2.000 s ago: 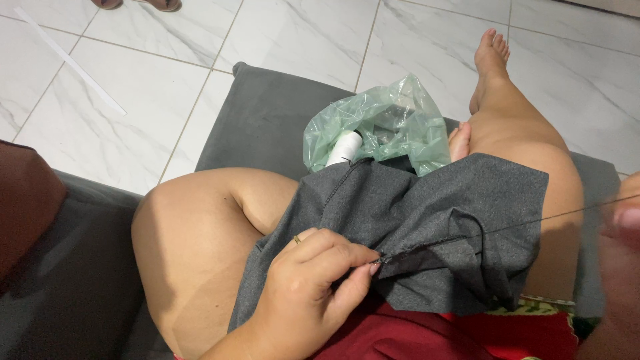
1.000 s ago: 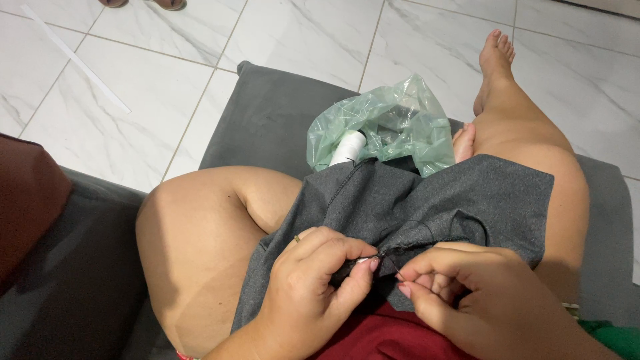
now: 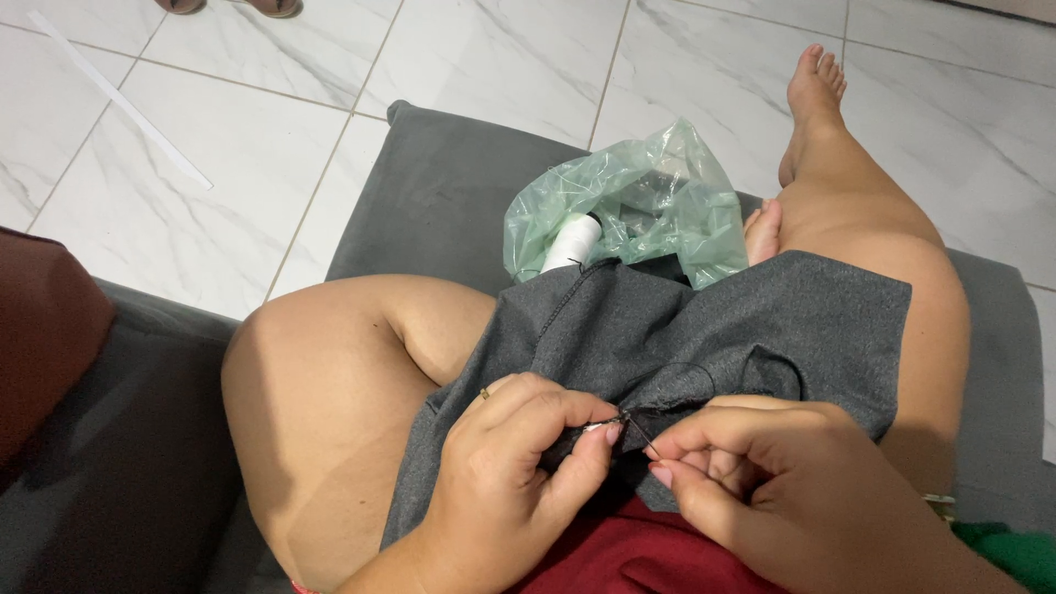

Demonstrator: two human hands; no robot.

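A dark grey cloth (image 3: 709, 322) with dark stitching along its seams lies across my lap. My left hand (image 3: 528, 462) pinches a folded edge of it between thumb and forefinger. Just to the right, my right hand (image 3: 742, 478) holds a thin sewing needle (image 3: 642, 436) between thumb and forefinger, its far end at the cloth edge by my left fingertips. A loop of dark thread (image 3: 701, 371) lies over the cloth above my hands. Beyond the cloth, a white thread spool (image 3: 572, 242) rests in a translucent green plastic bag (image 3: 652, 181).
My legs are folded on a grey upholstered seat (image 3: 445, 181). A reddish-brown cushion (image 3: 49, 338) is at the left. On the marble-patterned floor tiles (image 3: 206, 148) lie a white strip (image 3: 124, 103) and, at the top edge, a pair of brown shoes (image 3: 276, 7).
My right hand, at the far right edge two seconds ago with a thread drawn taut, has come back beside my left hand at the cloth. My left hand keeps its pinch.
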